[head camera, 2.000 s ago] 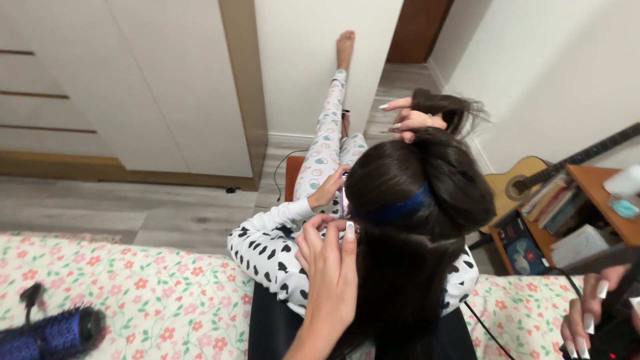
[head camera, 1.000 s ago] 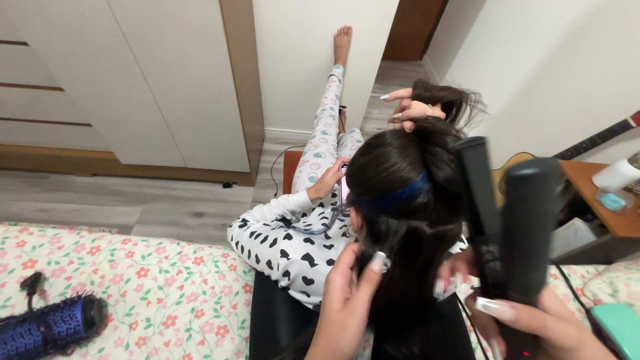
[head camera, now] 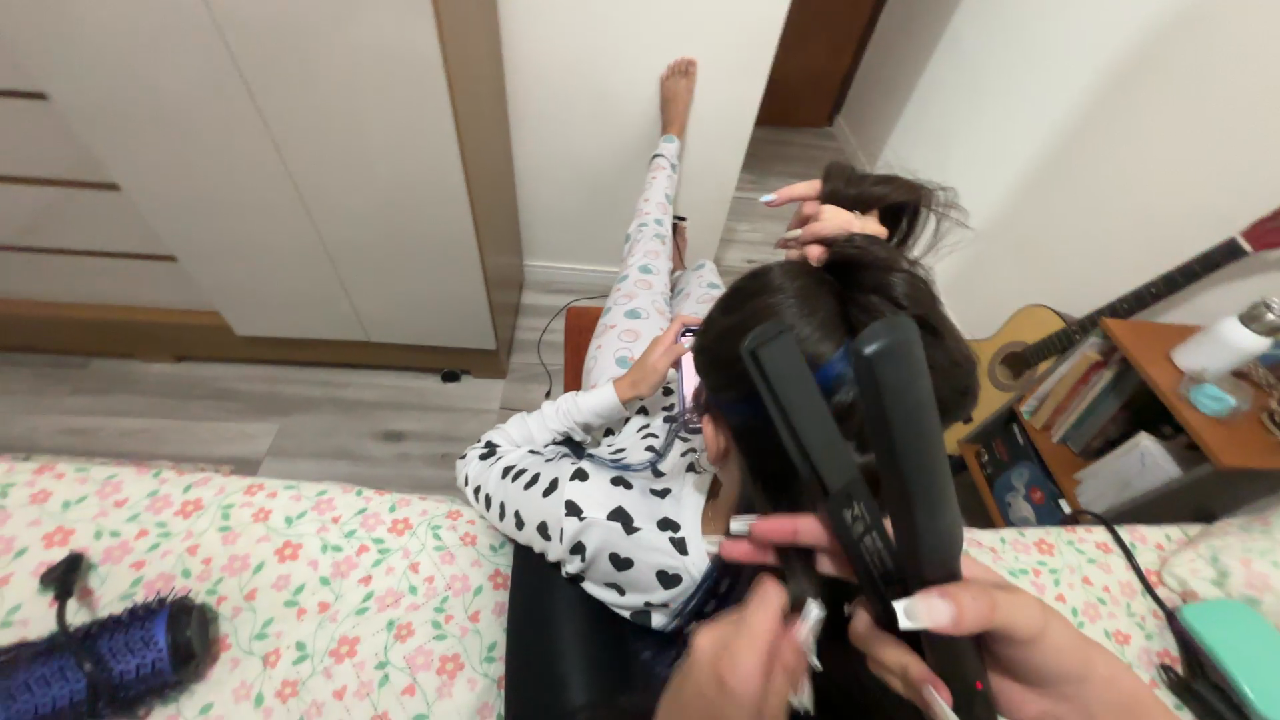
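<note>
My right hand (head camera: 1000, 625) grips a black hair straightener (head camera: 915, 470), its two plates apart and a small red light lit on its handle. Below the plates, my left hand (head camera: 745, 650) pinches a lock of dark hair (head camera: 800, 575) beside the seated person's neck. That person (head camera: 620, 510), in a white top with black hearts, holds a phone (head camera: 690, 375). A blue band (head camera: 835, 375) shows partly behind the straightener. The person's other hand (head camera: 825, 220) holds up the top section of hair (head camera: 880, 200).
A blue round brush (head camera: 110, 655) lies on the floral bedspread (head camera: 330, 600) at left. At right are a turquoise object (head camera: 1235, 650), a black cord (head camera: 1130, 550), a wooden shelf (head camera: 1160, 370) with books and a bottle (head camera: 1225, 345), and a guitar (head camera: 1020, 360). A wardrobe (head camera: 350, 180) stands ahead.
The straightener, out of clear view two seconds ago, came in from the right in my right hand and now stands in front of the person's hair. My left hand has moved down and right, onto the lock.
</note>
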